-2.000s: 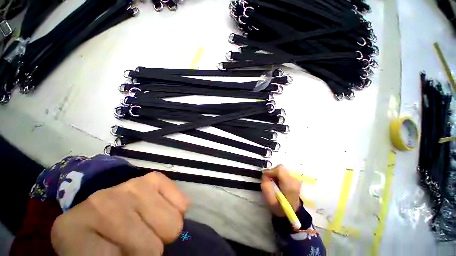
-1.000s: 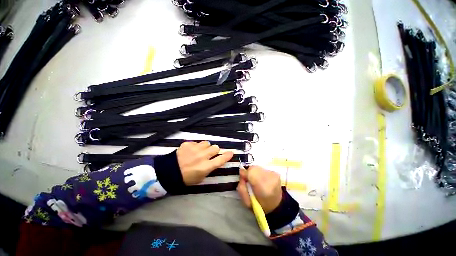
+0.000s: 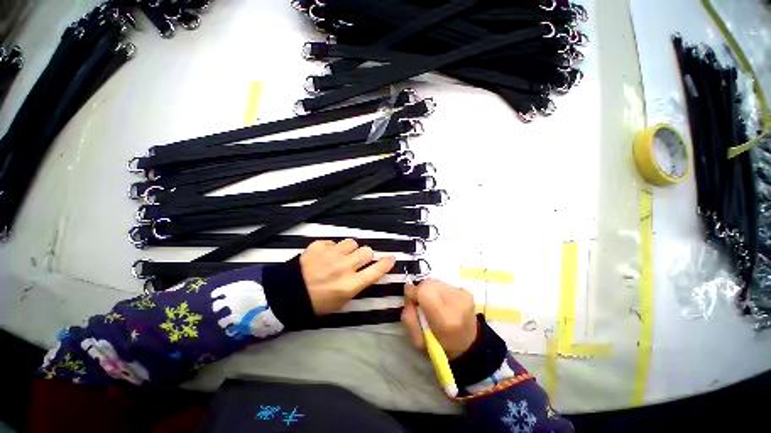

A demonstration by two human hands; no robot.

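Observation:
Black webbing straps [image 3: 279, 203] with silver D-rings lie side by side across the table in front of me, some crossing. My left hand [image 3: 340, 277] lies flat on the lower straps near their right ends, its fingertips on a strap close to its D-ring [image 3: 423, 266]. My right hand [image 3: 441, 317] holds a slim yellow pen-shaped tool [image 3: 435, 355] like a pencil. The tool's tip is at the strap end beside my left fingertips; the exact contact is too small to tell. The lowest strap [image 3: 363, 318] runs under my left wrist and ends at my right hand.
A large pile of black straps [image 3: 473, 51] lies at the back. More straps lie at the left [image 3: 59, 101]. At the right are a yellow tape roll [image 3: 660, 155], a black strap bundle [image 3: 719, 144] and crinkled clear plastic [image 3: 719, 287]. Yellow tape marks [image 3: 568, 296] are on the table.
Since the oldest frame, the view has shifted and my left hand has moved from the near edge onto the straps beside my right hand. Over the last second, almost nothing has moved.

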